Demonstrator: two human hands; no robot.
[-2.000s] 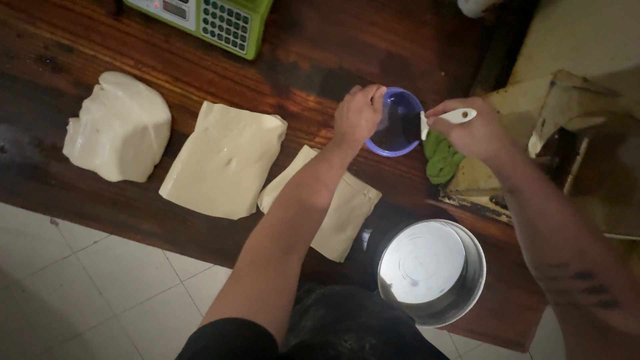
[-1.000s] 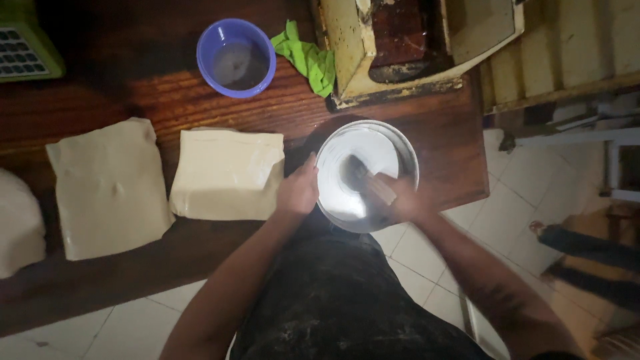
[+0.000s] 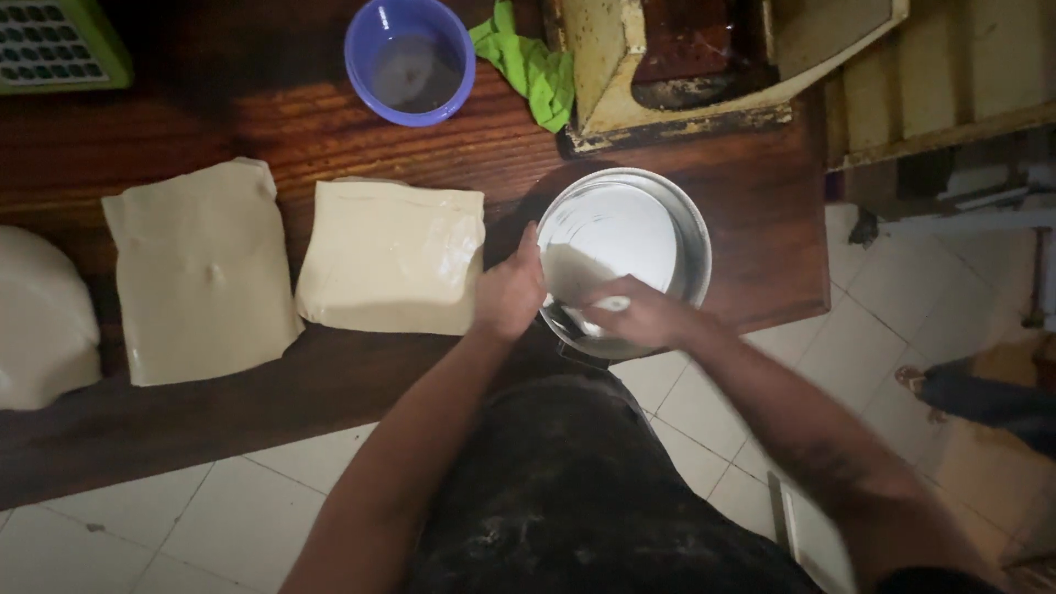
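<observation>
A round metal pan (image 3: 697,247) stands near the wooden table's front edge, at the centre right. My left hand (image 3: 513,289) grips the pan's left rim. Inside the pan, low in the bowl, my right hand (image 3: 631,312) holds a white-handled brush (image 3: 612,303); the hand and shadow hide most of its head. Left of the pan lies a folded slab of pale dough (image 3: 392,256), then a second flat slab of dough (image 3: 202,272), and a rounded dough piece (image 3: 41,322) cut off by the view's left edge. A blue plastic bowl (image 3: 410,74) with some liquid stands behind.
A bright green cloth (image 3: 528,70) lies beside the bowl. Behind the pan stands a worn cream-painted metal machine (image 3: 606,74). Part of a green scale (image 3: 58,45) shows at the upper left. Another person's leg (image 3: 990,404) is at the right, over the tiled floor.
Two seconds ago both hands were at the blue bowl; since then they have moved to the pan. Within the pan, my right hand has moved to its lower part. The view has shifted right.
</observation>
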